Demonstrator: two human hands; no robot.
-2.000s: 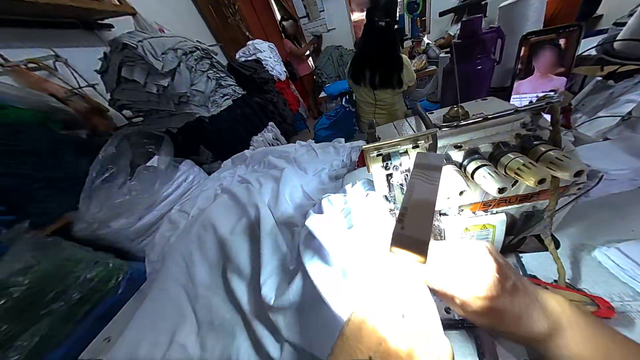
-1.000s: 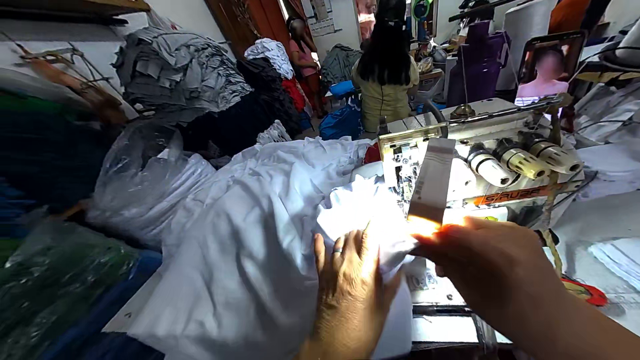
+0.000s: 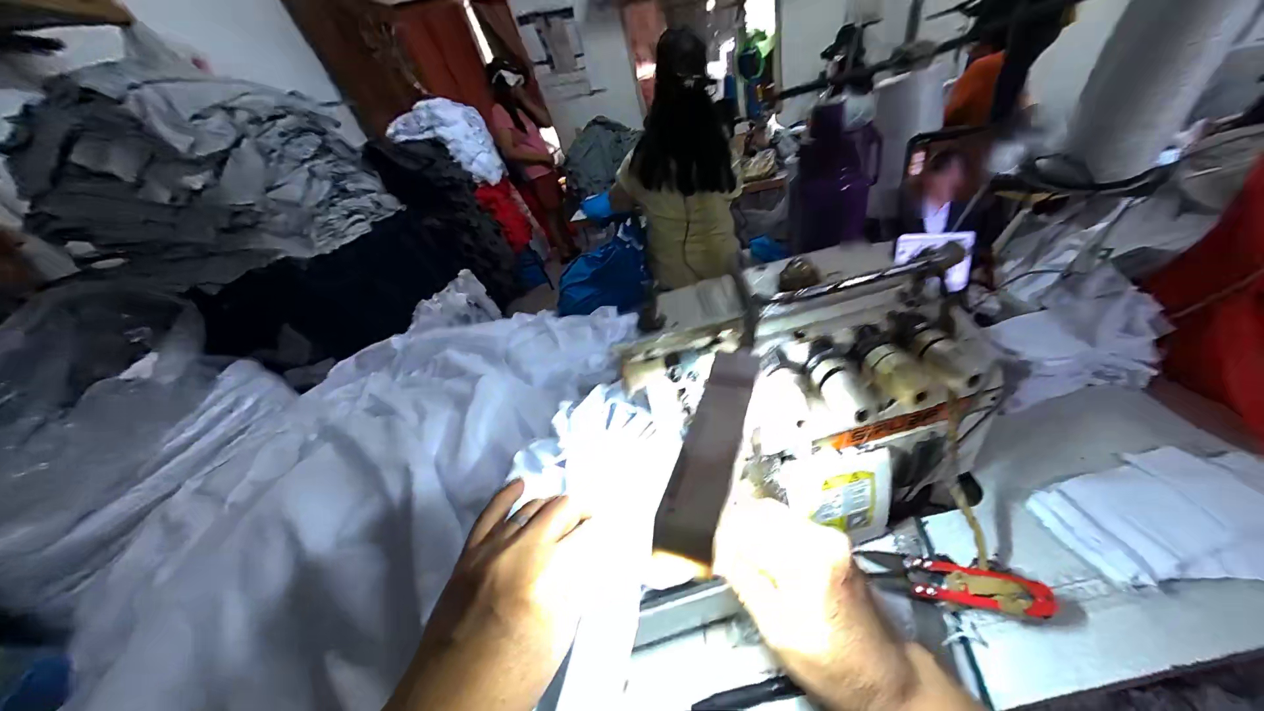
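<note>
A large heap of white fabric (image 3: 326,504) spreads over the left of the table and runs up to a sewing machine with several tension dials (image 3: 869,365). My left hand (image 3: 523,573) lies on the fabric's gathered edge, fingers spread, beside a brightly lit strip. Close to the needle area, my right hand (image 3: 810,583) has its fingers bent at the lower end of a grey-brown flat strip (image 3: 706,459); glare hides what its fingertips touch. The needle and presser foot cannot be made out.
Red-handled snips (image 3: 987,588) lie right of the machine, near stacked white fabric pieces (image 3: 1165,513). A phone (image 3: 933,237) stands behind the machine. Grey garments (image 3: 197,168) are piled at the back left. A person (image 3: 686,188) with long dark hair is beyond the machine, another person (image 3: 528,148) farther back.
My left hand, flat on the fabric a second ago, is now turned more sideways at its edge. The view has shifted, bringing the snips and stacked white pieces more fully into sight.
</note>
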